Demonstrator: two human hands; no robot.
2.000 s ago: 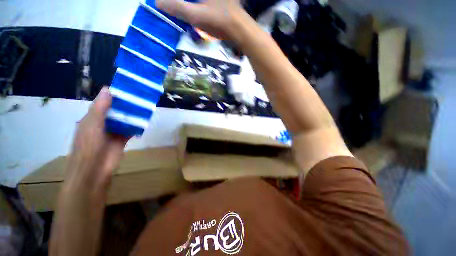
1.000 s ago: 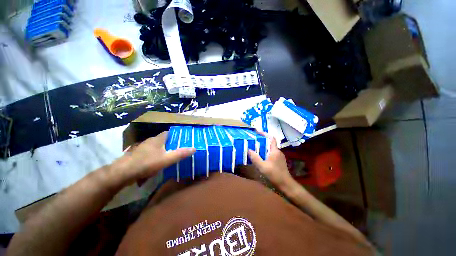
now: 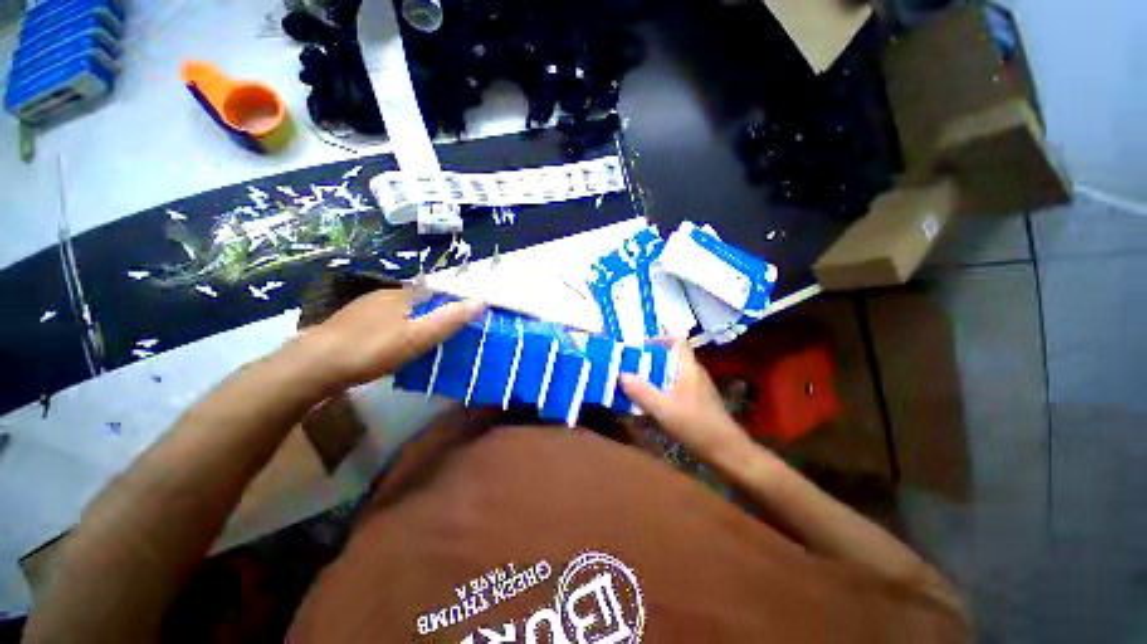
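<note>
My left hand [image 3: 390, 333] and my right hand [image 3: 677, 393] hold a row of blue retail boxes [image 3: 528, 367] between them, one hand at each end. The row lies at the table's front edge, close to my body. The boxes stand side by side with white edges between them. A brown inner carton [image 3: 337, 434] shows in part under and beside my left hand; most of it is hidden by the boxes and my arm.
Blue-and-white card pieces [image 3: 720, 272] lie right of the row. A label strip [image 3: 503, 188] lies on the black strip, with black cables [image 3: 503, 76] behind. An orange object [image 3: 255, 111] and stacked blue boxes [image 3: 66, 57] stand far left. Brown cartons [image 3: 887, 237] are at right.
Since two seconds ago the row has come down from a raised, upright tilt to the table's front edge. In the last second it has tilted slightly, and the carton's back flap is no longer visible behind it.
</note>
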